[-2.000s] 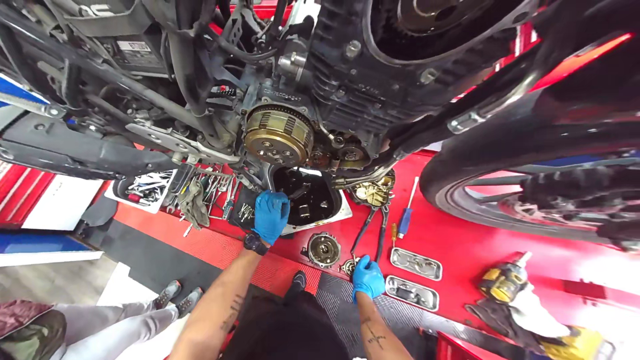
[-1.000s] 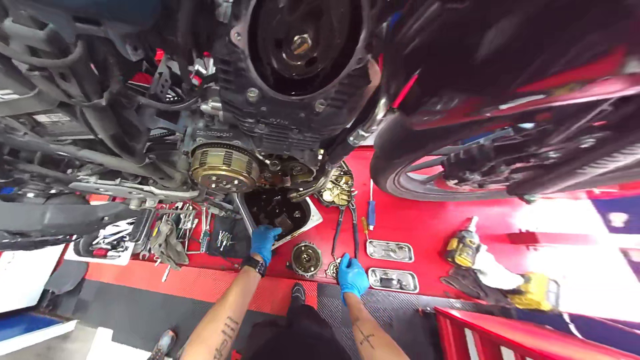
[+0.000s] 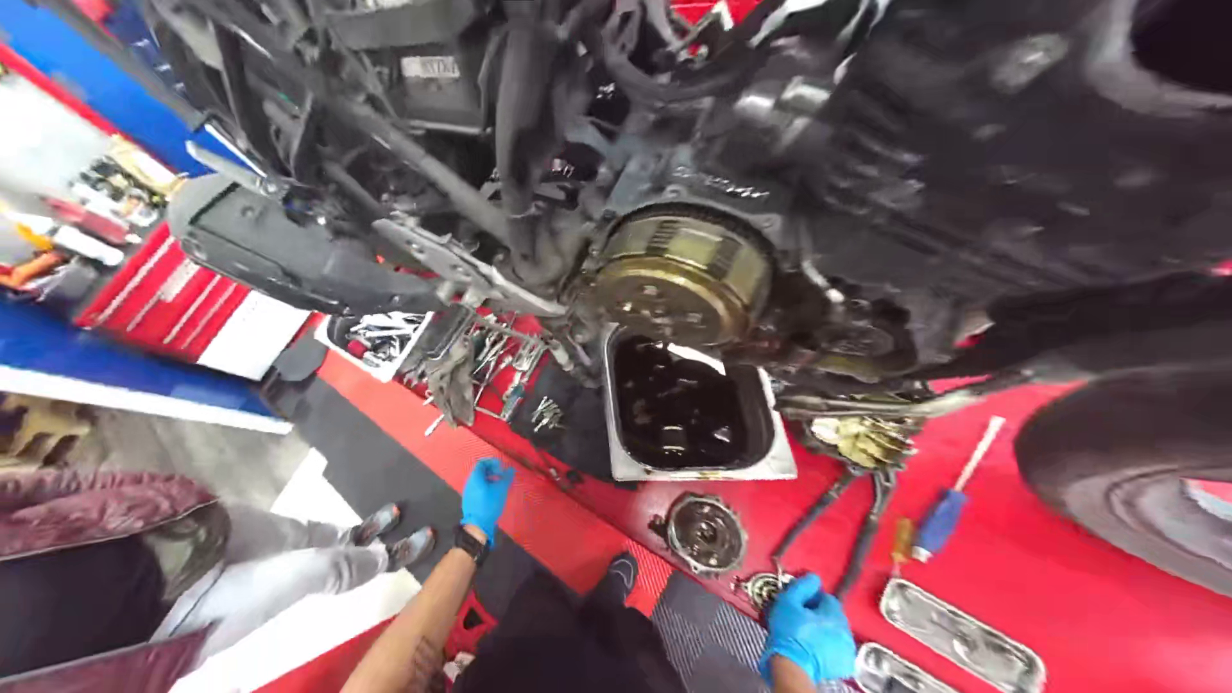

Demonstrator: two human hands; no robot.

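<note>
My left hand [image 3: 488,496], in a blue glove, hangs over the floor mat in front of the red lift table, its fingers partly curled; I cannot tell whether it holds anything. My right hand [image 3: 807,626], also gloved, is at the table edge beside a small round metal part [image 3: 767,589]; whether it grips that part is unclear. A round metal clutch part [image 3: 705,534] lies between the hands, nearer the right. Behind it sits a metal pan of dark oil [image 3: 688,404], below the clutch basket [image 3: 683,274] on the motorcycle engine.
Long pliers [image 3: 871,529], a blue-handled screwdriver [image 3: 940,525] and metal trays [image 3: 962,635] lie at right, near a motorcycle wheel [image 3: 1136,462]. A white tool bin [image 3: 375,342] and loose tools [image 3: 500,361] are at left. Another person [image 3: 279,558] stands at lower left.
My left hand has come away from the oil pan and is now off the table's front edge. My right hand stays near the small round part. The view has turned left.
</note>
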